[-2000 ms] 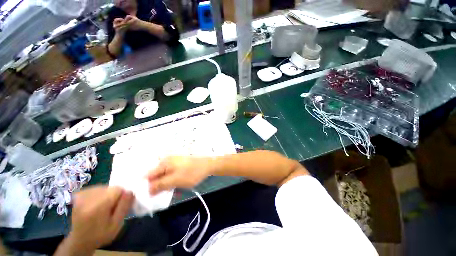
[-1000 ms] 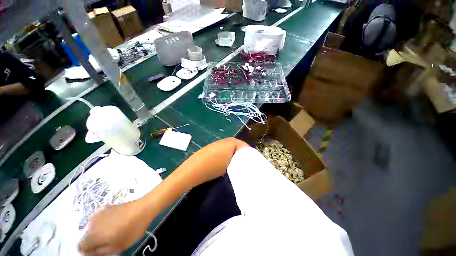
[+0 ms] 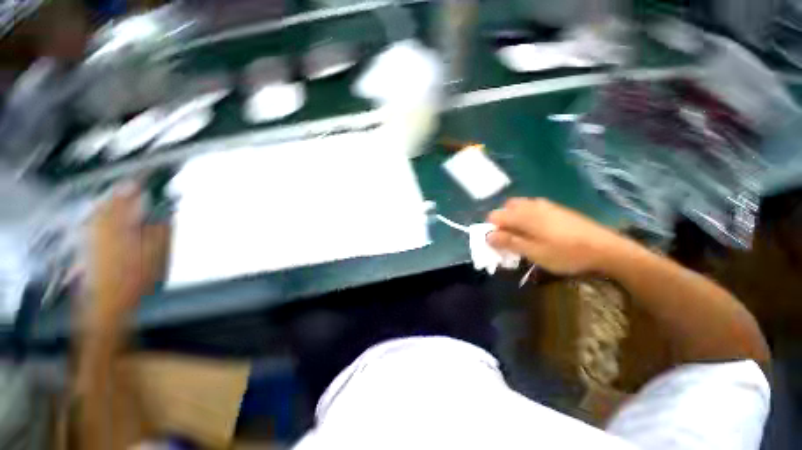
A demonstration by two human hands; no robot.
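Note:
My right hand (image 3: 550,235) is at the bench's front edge, right of the white mat (image 3: 295,206), with fingers closed on a small crumpled white cloth or bundle (image 3: 489,249). A thin white cord (image 3: 452,223) runs from it toward the mat's right edge. My left hand (image 3: 119,242) is at the far left beside the mat, badly blurred; whether it holds anything cannot be told. A white square block (image 3: 476,171) lies just beyond my right hand.
A white bottle (image 3: 409,92) stands at the mat's far right corner. White shell covers (image 3: 274,101) lie on the far strip. A clear tray with dark red parts (image 3: 673,141) is at right. A carton of small pale pieces (image 3: 602,334) is below the bench's front edge.
The view has swung back left. My right hand has moved from over the mat to the bench's front edge, holding the white bundle. My left hand has come back into view at left.

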